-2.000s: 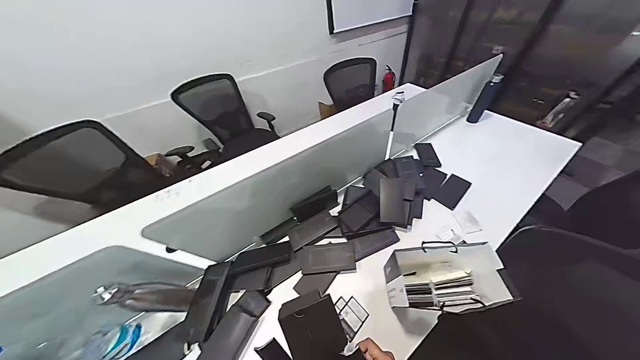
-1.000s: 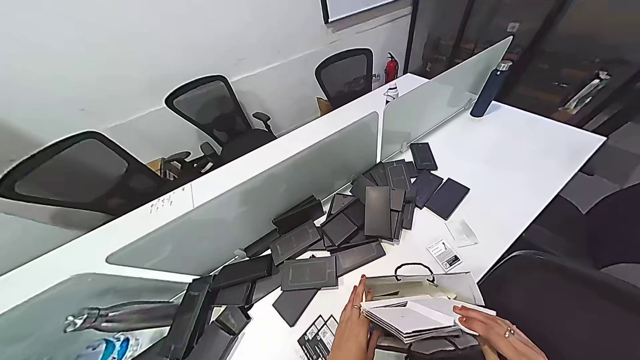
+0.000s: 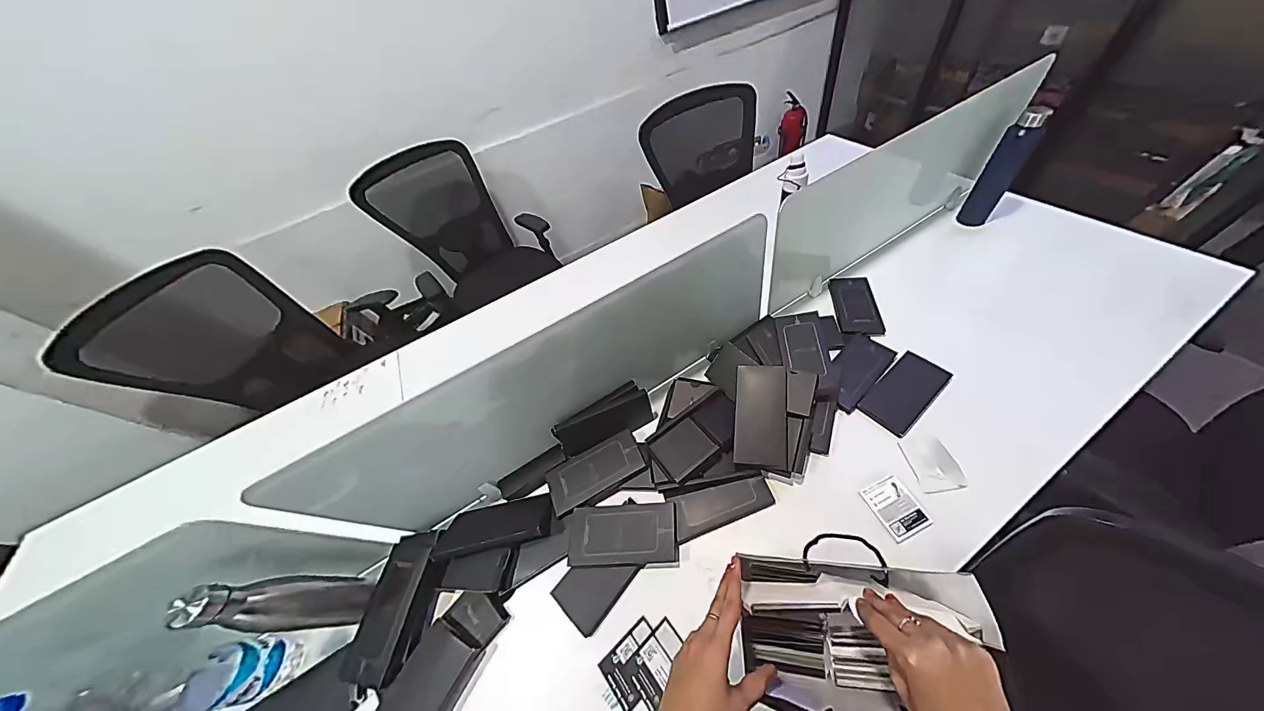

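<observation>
A paper bag with a black cord handle lies near the desk's front edge, packed with stacks of thin dark and white items. My left hand rests along the bag's left side, thumb inside the opening. My right hand reaches into the bag, its fingertips on white paper over the stacks; whether it grips the paper I cannot tell. Many flat black boxes lie in a loose heap beyond the bag. Black-and-white printed cards lie left of my left hand.
Frosted glass dividers run behind the heap. A dark metal bottle lies at left beside a clear plastic bottle. A blue bottle stands far right. A printed card and white paper lie beyond the bag; a black chair adjoins it.
One second ago both hands held a stack of white items above the bag; now the stacks sit inside it. Two seconds ago only one hand showed, near the bottom edge.
</observation>
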